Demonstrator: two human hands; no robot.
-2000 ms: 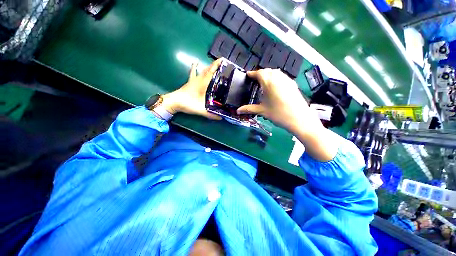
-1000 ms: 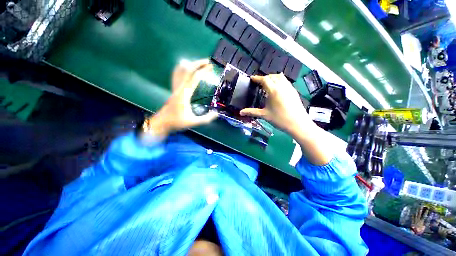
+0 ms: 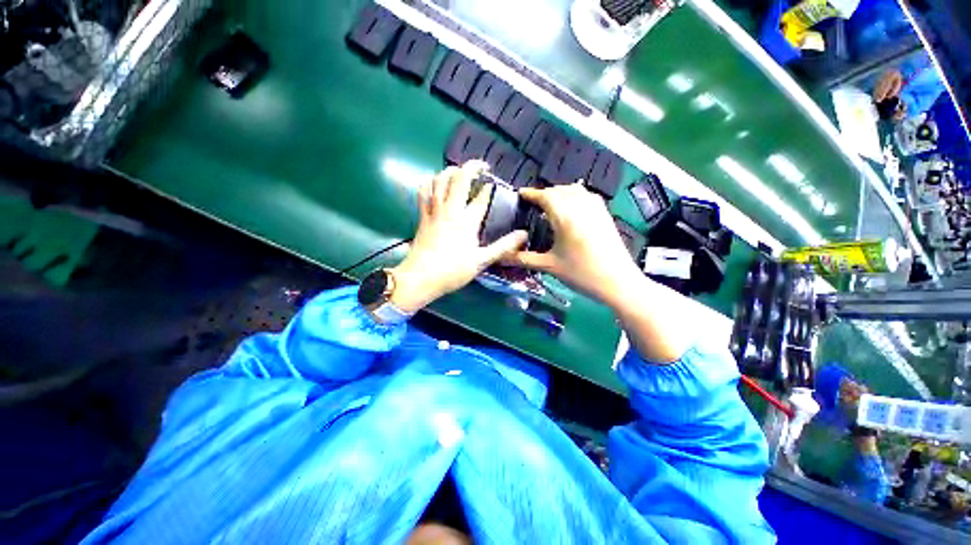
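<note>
A palm-sized black device unit (image 3: 503,216) with a grey face is between my two hands, above the front part of the green bench. My left hand (image 3: 453,236) grips its left side, fingers over the top edge and thumb at the lower edge. My right hand (image 3: 575,236) grips its right side between thumb and fingers. Much of the unit is hidden by the hands. Some wires and silvery bits show below it, and a small dark item (image 3: 543,316) lies on the bench just under my hands.
Rows of black plastic covers (image 3: 488,94) lie along the rail behind. Loose black housings (image 3: 687,240) are piled right, glossy long black parts (image 3: 775,319) farther right. A black part (image 3: 234,66) lies upper left. A white round carrier (image 3: 612,32) is on the conveyor.
My left hand moved off the unit, blurred in motion one second ago, and is back on its left side. A round carrier has come further into view at the top.
</note>
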